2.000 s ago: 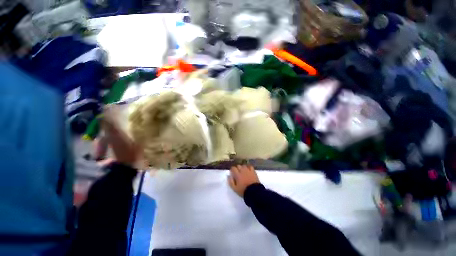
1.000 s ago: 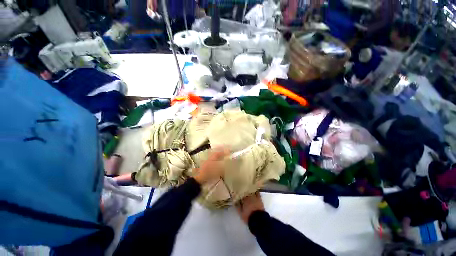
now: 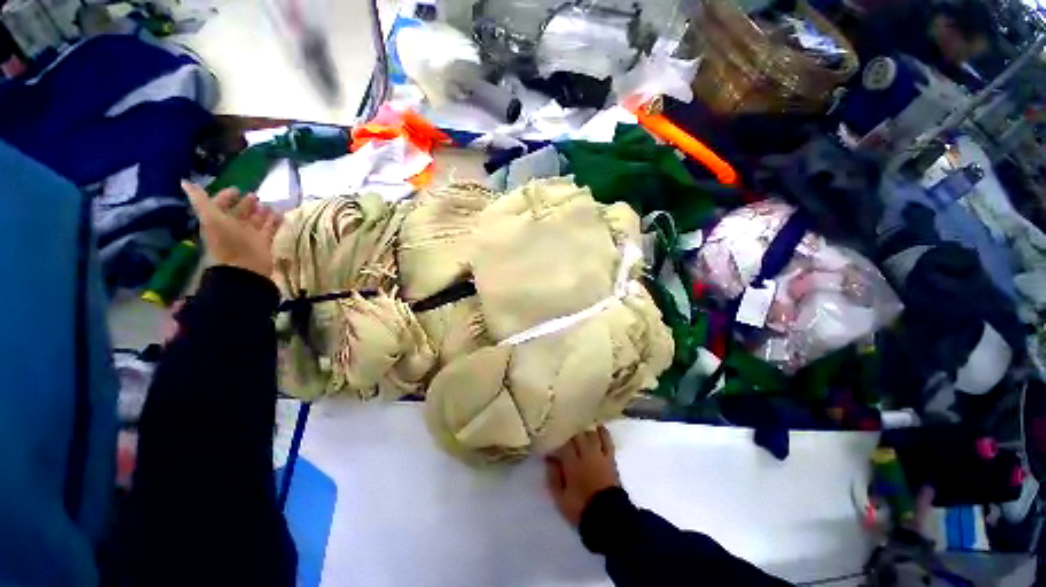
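Observation:
Khaki-beige bundles of cut pieces lie in a heap at the back edge of the white table, the right one tied with a white strip, the left one with a dark strip. My left hand is at the left end of the heap, palm turned toward it, fingers apart. My right hand is at the front underside of the right bundle, fingertips at its lower edge and partly hidden; whether it grips the fabric cannot be told.
The white table lies in front. Bagged pinkish-white pieces lie right, dark-green garments and orange strips behind. A blue sheet hangs at the left. A thread cone is beyond my left forearm.
My left hand has moved from the top of the bundles to their left end. My right hand stays at the front edge. The bundles now lie more spread out than one second ago.

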